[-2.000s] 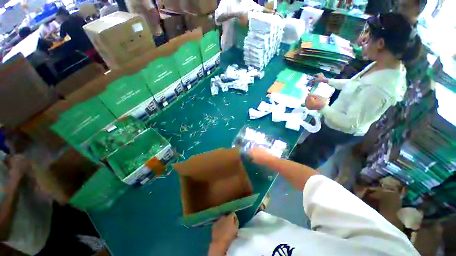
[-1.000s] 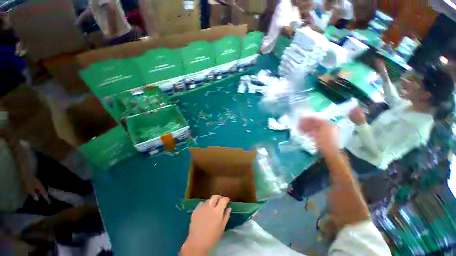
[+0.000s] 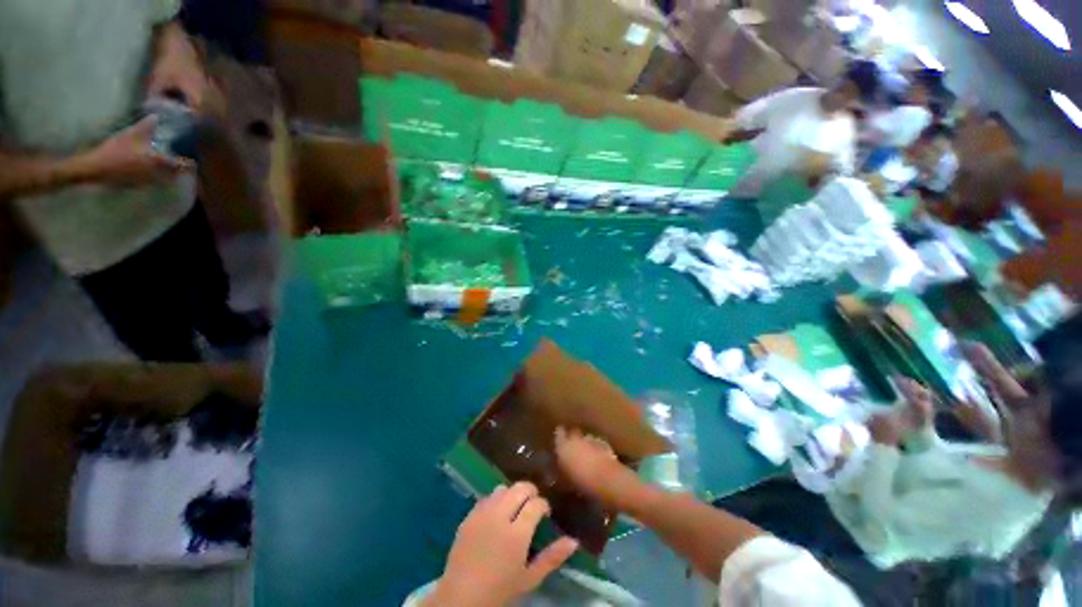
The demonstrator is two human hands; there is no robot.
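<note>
An open carton (image 3: 611, 415), brown inside with green outside edges, stands turned at an angle on the green table in front of me. My left hand (image 3: 501, 543) is at its near edge, fingers over the rim and thumb apart. My right hand (image 3: 584, 462) reaches into the carton from the right. Its fingertips are blurred, and I cannot tell whether it holds anything. Small bright glints show inside the carton. Clear plastic pieces (image 3: 672, 441) lie beside the carton on its right, partly hidden behind it.
Low green boxes with clear contents (image 3: 471, 270) stand at the back left. Upright green cartons (image 3: 522, 148) line the far edge. Loose white pieces (image 3: 712, 263), a white stack (image 3: 831, 231) and flat blanks lie right. A coworker (image 3: 937, 486) is at right, another person at left. A bulk carton (image 3: 36, 474) is lower left.
My right hand has moved from the white pieces at right into the carton. The carton has turned on the table. The view has swung left, bringing the bulk carton into sight.
</note>
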